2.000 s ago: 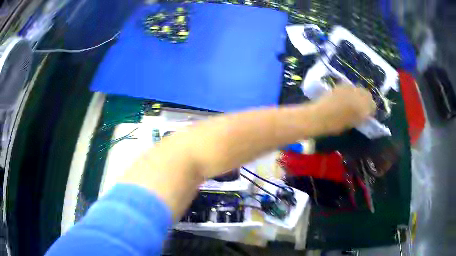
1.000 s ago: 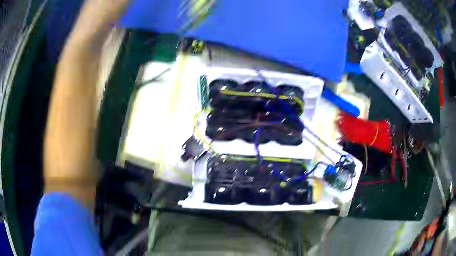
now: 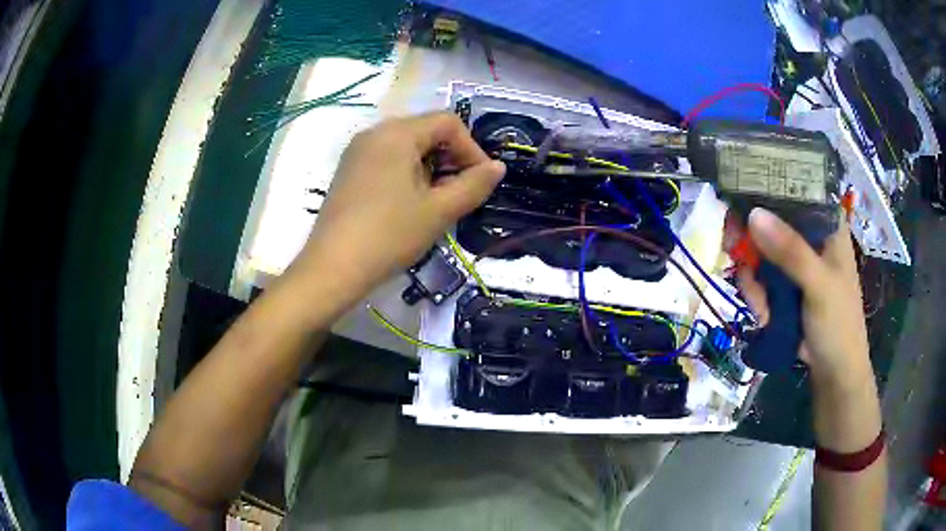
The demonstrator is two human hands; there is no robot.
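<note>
The white power strip housing [image 3: 581, 425] lies open in front of me, with black socket modules [image 3: 565, 337] in two bays. My right hand [image 3: 814, 275] holds the soldering gun [image 3: 768, 176], its barrel pointing left over the upper bay. My left hand [image 3: 415, 182] is above the upper bay's left end, thumb and index finger pinched together near the barrel's tip; whether something small is between them cannot be made out. A yellow-green earth wire [image 3: 545, 304] runs along the lower bay. Blue wire [image 3: 586, 285] loops across both bays. A small black block [image 3: 438, 275] sits at the housing's left edge.
A blue sheet [image 3: 643, 47] lies behind the housing. Thin green wires [image 3: 322, 52] lie at the upper left. A second white housing [image 3: 866, 197] stands at the upper right. A small board [image 3: 444, 31] with yellow parts is at the top.
My left hand has come from the upper left to the housing's upper bay. My right hand has come into view with the soldering gun. The view has shifted nearer the housing.
</note>
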